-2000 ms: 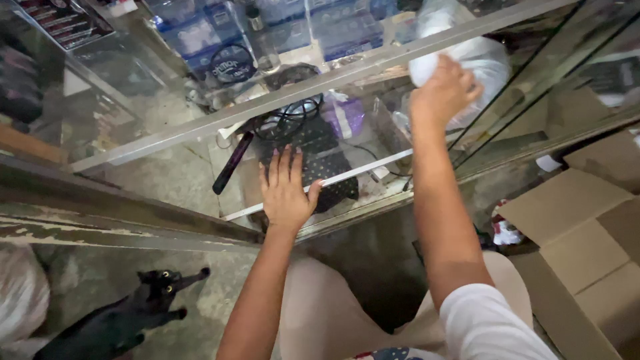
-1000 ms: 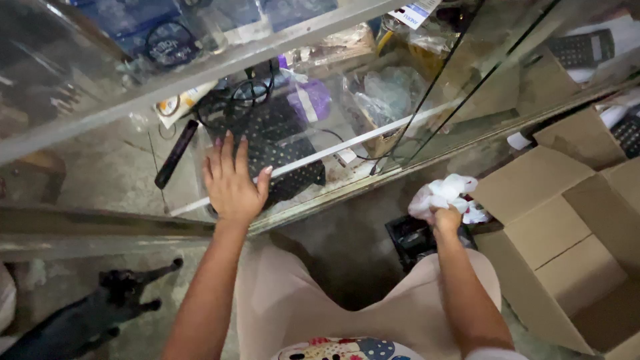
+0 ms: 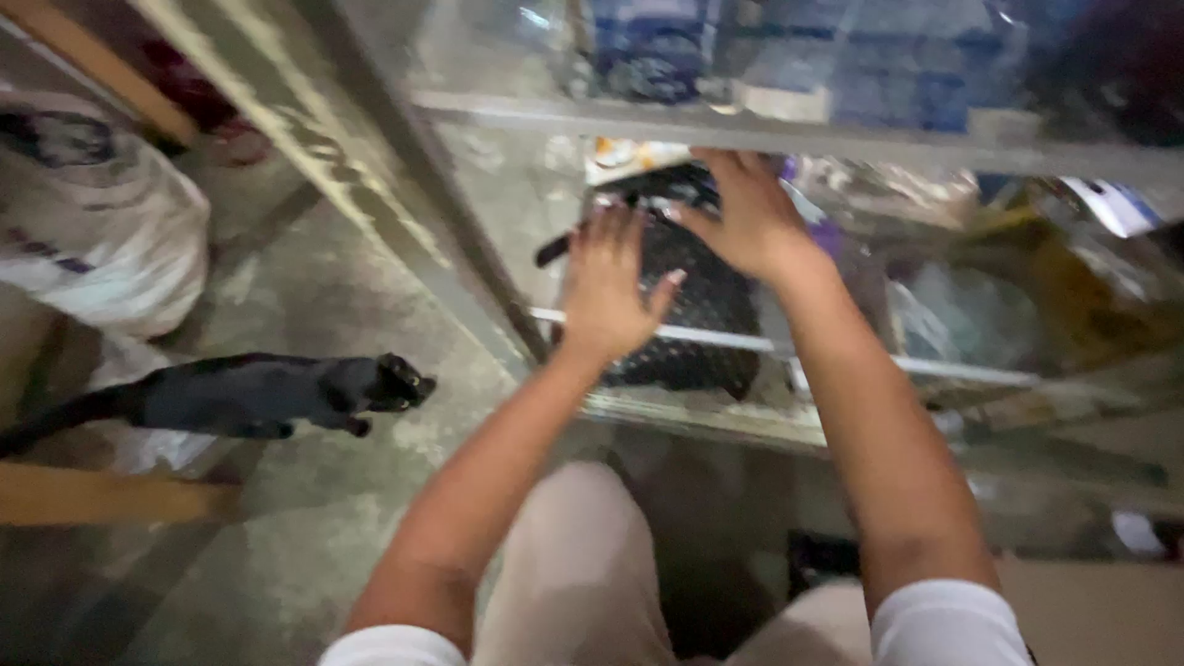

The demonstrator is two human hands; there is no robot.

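Note:
My left hand (image 3: 610, 282), fingers apart, lies over a dark speckled item (image 3: 703, 305) on the lower level of a glass display case. My right hand (image 3: 754, 208) is spread just right of it, over the upper part of that item, its fingertips near the shelf's edge. Neither hand appears to grip anything. A dark stick-like object (image 3: 553, 250) pokes out left of my left hand. Beneath my left wrist runs a white strip (image 3: 708, 336). Behind my right hand a purple item (image 3: 821, 231) shows in part. The picture is blurred.
A black cat (image 3: 268, 393) is on the concrete floor at the left. Behind it stands a white sack (image 3: 102, 222). The case's metal post (image 3: 398, 176) slants close to my left arm. Blue packages (image 3: 860, 65) fill the upper shelf. A cardboard box (image 3: 1091, 610) is at lower right.
My right hand has left the white plastic bag it held low on the right and come up into the case beside my left hand. The view has swung left.

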